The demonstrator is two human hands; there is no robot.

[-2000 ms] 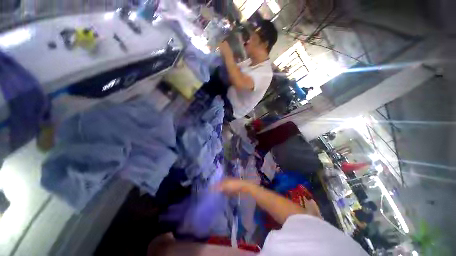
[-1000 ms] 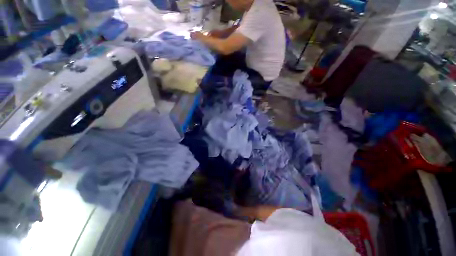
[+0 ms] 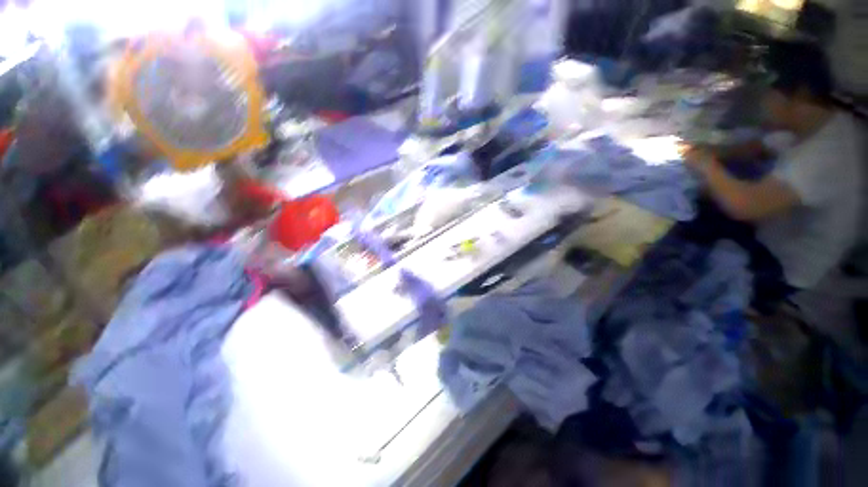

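Note:
The frame is strongly blurred. Light blue garment pieces lie heaped at the right of the sewing area, over the table's front edge. More light blue cloth lies in a large heap at the left. The white sewing machine head stands between and behind them, with a dark panel on its front. A purple cloth strip hangs over it. The white table is glaringly lit. Neither of my hands can be made out; a brownish blur at the bottom edge is too unclear to name.
A fan with an orange-yellow round guard stands behind at the left. A red round object is behind the machine. A person in a white shirt sits at the right, hands at a lit work spot. Crumpled blue cloth lies beside the table.
The view has swung left, bringing in the fan and left cloth heap; the red baskets have left the picture. The bare arm with a white sleeve at the bottom no longer shows.

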